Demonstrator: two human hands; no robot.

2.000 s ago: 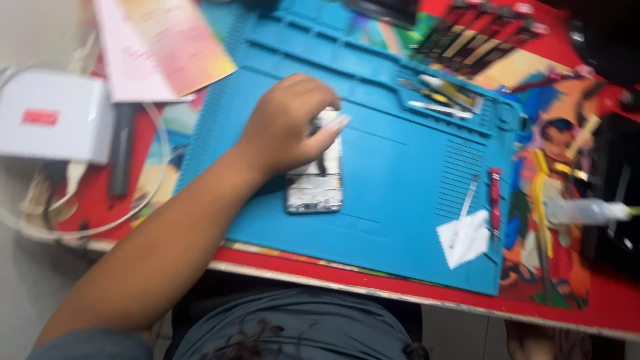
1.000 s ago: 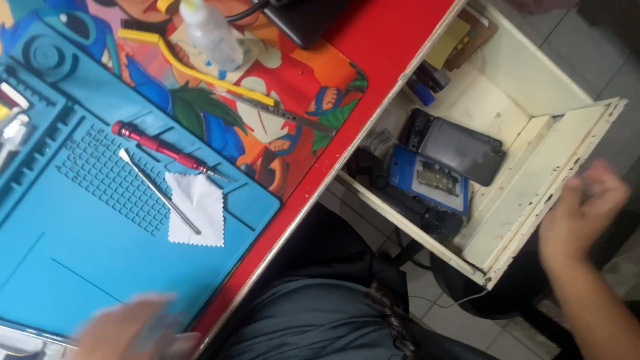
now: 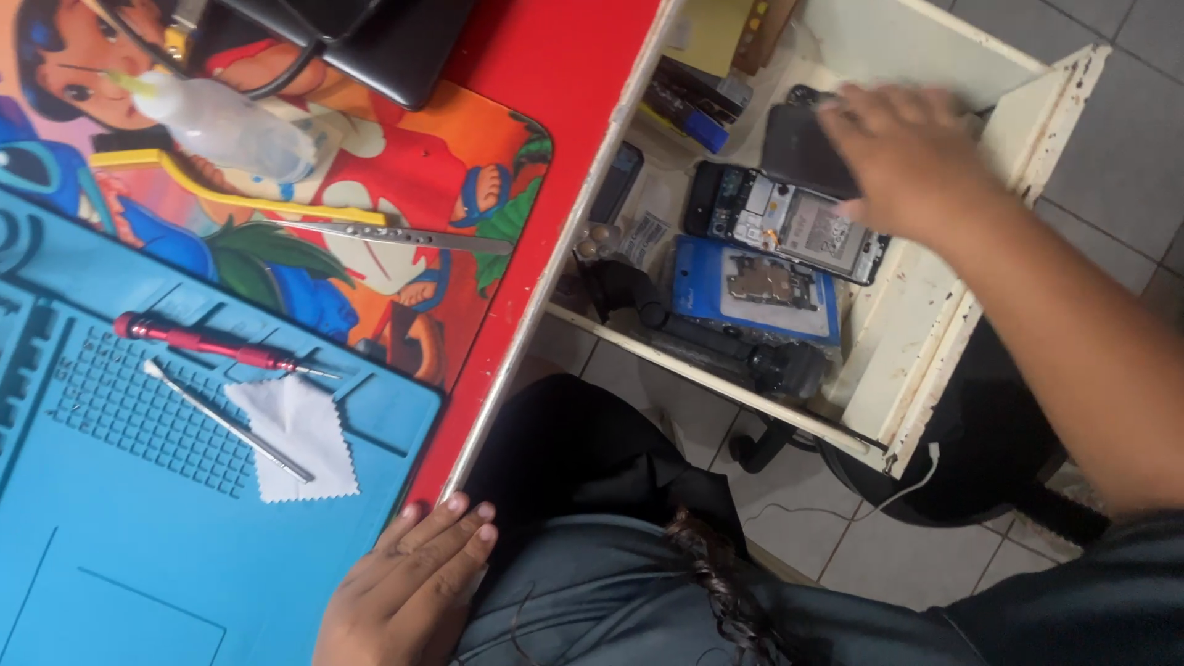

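Observation:
Inside the pulled-out drawer (image 3: pixel 1008 153), my right hand (image 3: pixel 911 157) is at a dark phone-sized panel (image 3: pixel 803 148); it is blurred, and whether the fingers grip the panel cannot be told. Under that panel lies an opened smartphone (image 3: pixel 814 229) with its battery showing. A blue packet with a metal phone part (image 3: pixel 763 289) is beside it. My left hand (image 3: pixel 412 578) rests on the table's front edge with its fingers together, near the corner of the blue repair mat (image 3: pixel 139 546). A white cloth (image 3: pixel 296 444), a metal stick tool (image 3: pixel 227 421) and a red precision screwdriver (image 3: pixel 217 344) lie on the mat.
Steel tweezers (image 3: pixel 407 236), a yellow-handled brush (image 3: pixel 213 190) and a translucent squeeze bottle (image 3: pixel 231 125) lie on the patterned mat. A black device (image 3: pixel 398 46) sits behind them. The drawer also holds a black jointed bracket (image 3: pixel 684 324). A white cable (image 3: pixel 888 504) hangs beneath.
My right hand has moved from the drawer's front panel to the things inside, and the opened smartphone is now uncovered. My left hand has come to the table edge. The view swung toward the drawer earlier.

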